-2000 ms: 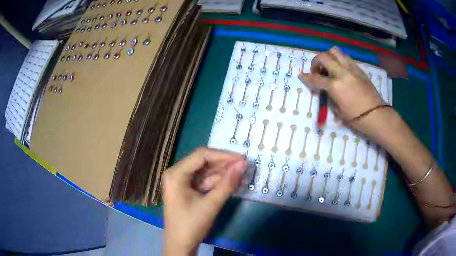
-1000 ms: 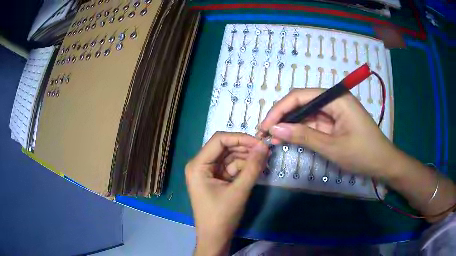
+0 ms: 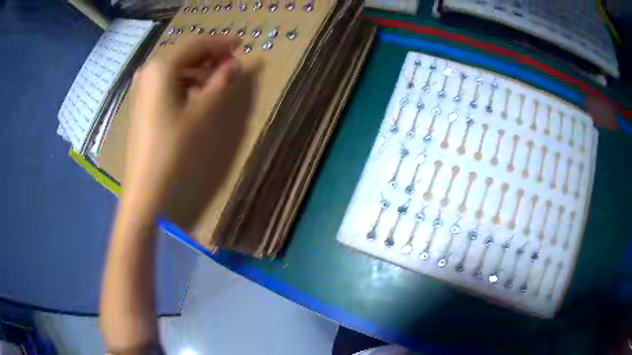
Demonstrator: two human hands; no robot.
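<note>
My left hand (image 3: 183, 97) is blurred and hovers over the brown cardboard sheet (image 3: 215, 180), just below its rows of small shiny round-headed parts (image 3: 269, 46). The fingers are bent together; whether they hold a part cannot be told. The hand hides part of the sheet. The white patterned board (image 3: 360, 232) lies flat at the right. Its left columns and lower row carry silver-ended parts; many dumbbell positions (image 3: 488, 191) at the middle and right are bare tan. My right hand and the pen tool are not in view.
Thick layered cardboard edges (image 3: 305, 132) stand between the sheet and the board. Other white boards lie at the far left (image 3: 104, 76) and back right (image 3: 554, 35). Red and blue tape lines cross the green mat (image 3: 305, 236).
The view has swung left. My left hand has moved from the board to the cardboard sheet. My right hand, with the pen tool, has left the picture.
</note>
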